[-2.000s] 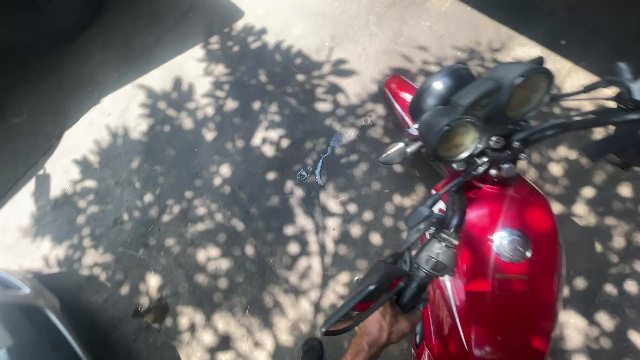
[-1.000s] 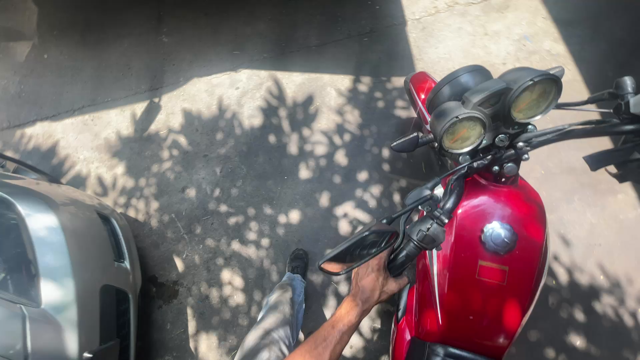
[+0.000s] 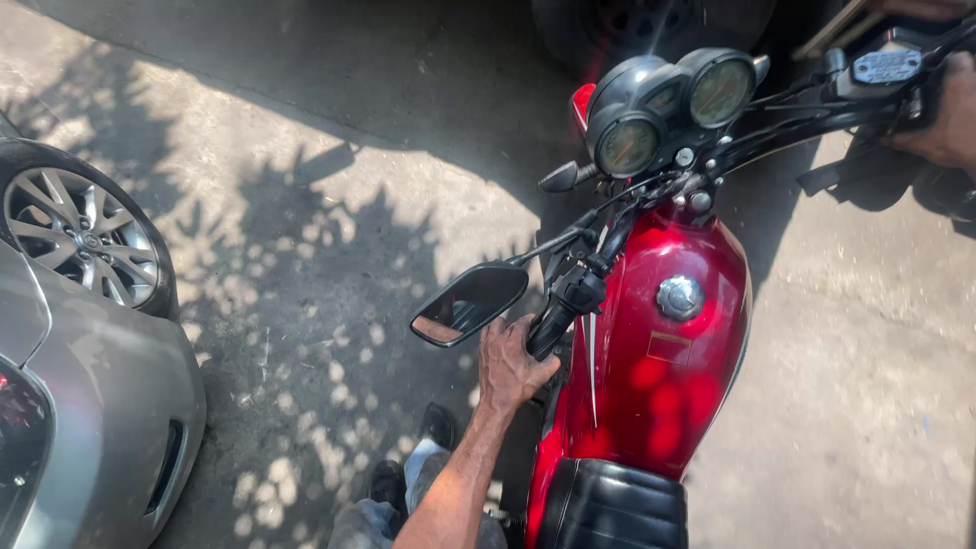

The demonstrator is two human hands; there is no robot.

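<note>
My left hand (image 3: 512,364) is closed around the black left handlebar grip (image 3: 550,332) of a motorcycle, just below its left mirror (image 3: 470,302). At the upper right edge my right hand (image 3: 942,122) is at the right handlebar end, beside the brake fluid reservoir (image 3: 887,66); its fingers are partly hidden. Between the two hands are twin round gauges (image 3: 628,145) and the red fuel tank (image 3: 681,374) with a chrome cap (image 3: 680,297). The black seat (image 3: 619,503) shows at the bottom.
On the left stands a silver car (image 3: 122,381) with an alloy wheel (image 3: 85,236). Another vehicle's dark tyre (image 3: 648,27) is at the top, beyond the gauges. My shoes (image 3: 438,425) are on the concrete floor (image 3: 305,305), left of the motorcycle.
My right hand and the handlebar's right end have come into view. The dark tyre at the top and the silver car's wheel now show. The view has shifted. My left hand stays at the grip.
</note>
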